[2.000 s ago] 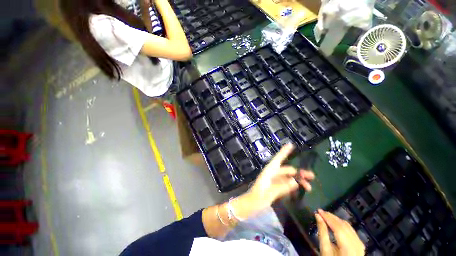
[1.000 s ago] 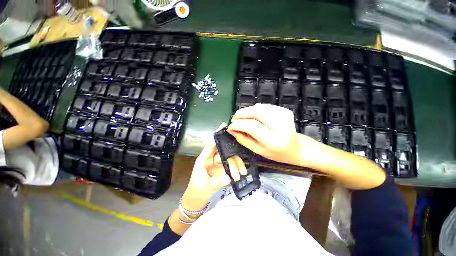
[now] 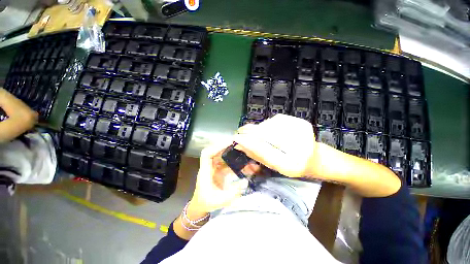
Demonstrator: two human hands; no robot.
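Note:
A black plastic housing is held in front of my body, tilted. My left hand grips it from below and the left, with fingers showing through its opening. My right hand lies over its upper end, with the fingertips on it; whether they also hold a small insert is hidden. A pile of small silvery inserts lies on the green bench between two trays.
A blister tray with housings is on the left, another on the right beyond my right hand. A clear bag lies near the far left tray. A co-worker's arm is at the left edge.
Two seconds ago my hands were apart and the view faced left. Since one second ago, the housing has turned in my hands, its lower end less visible, and my right hand covers more of it.

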